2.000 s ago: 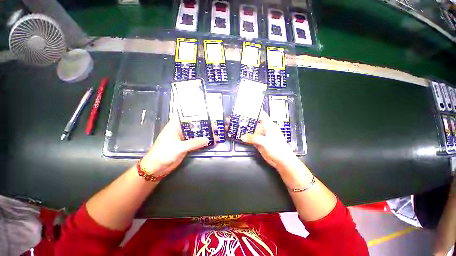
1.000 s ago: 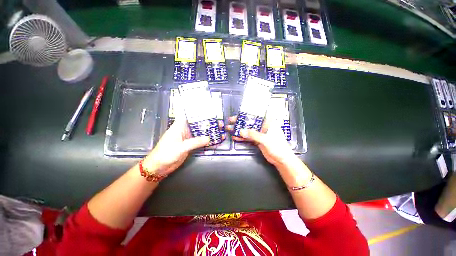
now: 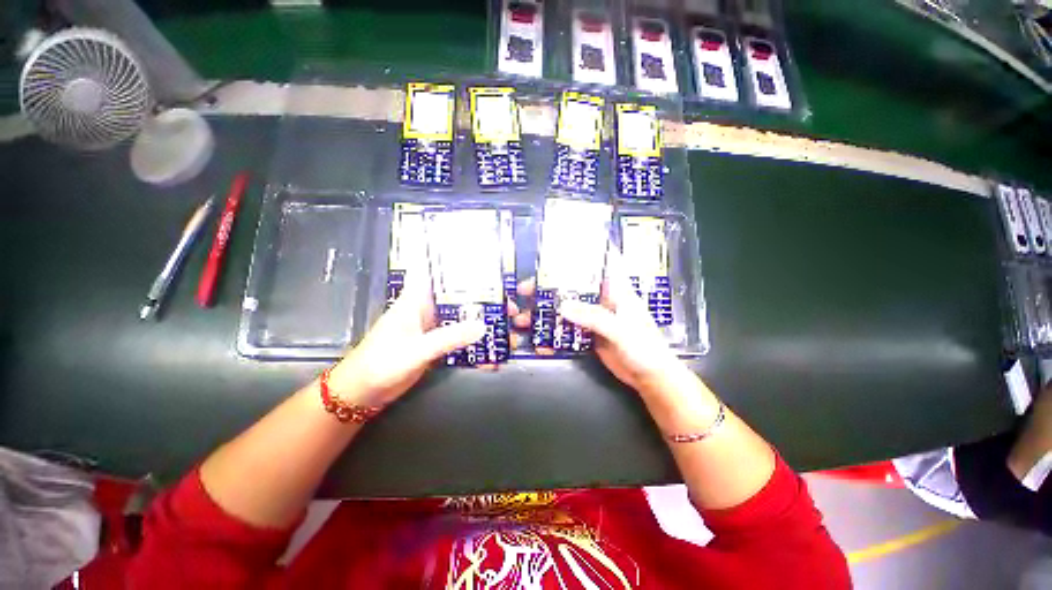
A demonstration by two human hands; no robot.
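Note:
My left hand (image 3: 406, 337) holds a keypad phone (image 3: 466, 271), front side up, its screen lit bright white, thumb on the keys. My right hand (image 3: 614, 328) holds a second keypad phone (image 3: 575, 267), also lit white, thumb near the top of its keypad. Both phones are held above a clear blister tray (image 3: 268, 341). Four phones with yellow borders lie in the tray's back row, one at its left (image 3: 428, 133). More lie in the front row, one visible at right (image 3: 645, 267); others are partly hidden behind the held phones.
A silver-white pen (image 3: 177, 259) and a red pen (image 3: 223, 242) lie left of the tray. A white fan (image 3: 87, 90) stands upper left. Another tray of white-backed phones (image 3: 593, 48) is behind. More trays (image 3: 1024, 219) sit at far right, with part of a person's arm (image 3: 1030, 444) below.
Both held phones have turned more upright in view and moved slightly towards me. The tray behind has shifted right. The arm at far right has moved.

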